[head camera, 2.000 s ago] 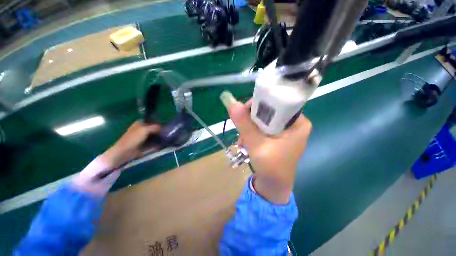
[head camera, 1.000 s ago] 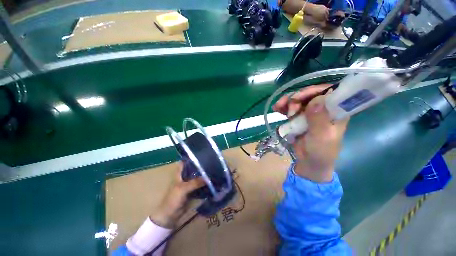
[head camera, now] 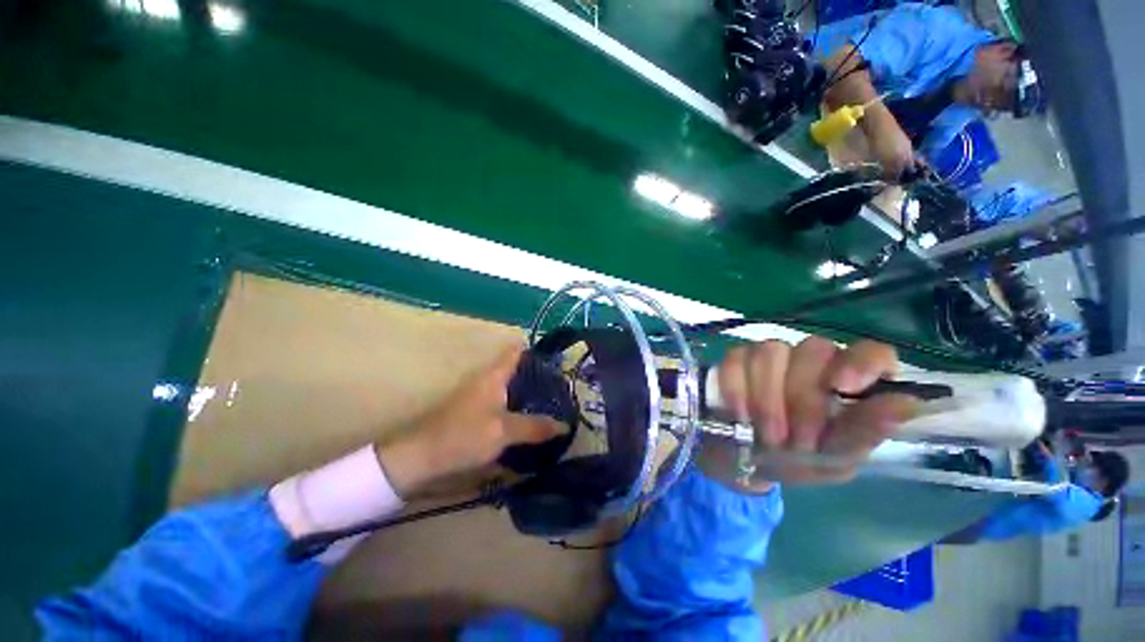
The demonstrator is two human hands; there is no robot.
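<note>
A black headset (head camera: 624, 401) with two thin silvery wire hoops is held over the cardboard mat (head camera: 364, 329). My left hand (head camera: 458, 433) grips it by a black ear cup (head camera: 540, 408). A thin black boom stalk runs from the headset across my left wrist. My right hand (head camera: 816, 408) is closed around the white electric screwdriver (head camera: 986, 408), which lies nearly level in the picture. Its metal nozzle points at the headset's wire hoops. Whether the tip touches a screw point is hidden.
A green conveyor (head camera: 414, 138) with a white rail (head camera: 314, 216) runs behind the mat. Black headsets (head camera: 766, 69) and a yellow bottle (head camera: 836, 124) are at the top right. A coworker in a blue smock (head camera: 910, 50) works there. A blue bin (head camera: 894, 579) stands lower right.
The view has tilted. The screwdriver has come to the headset and now lies nearly level at its hoops. The headset has turned in my left hand.
</note>
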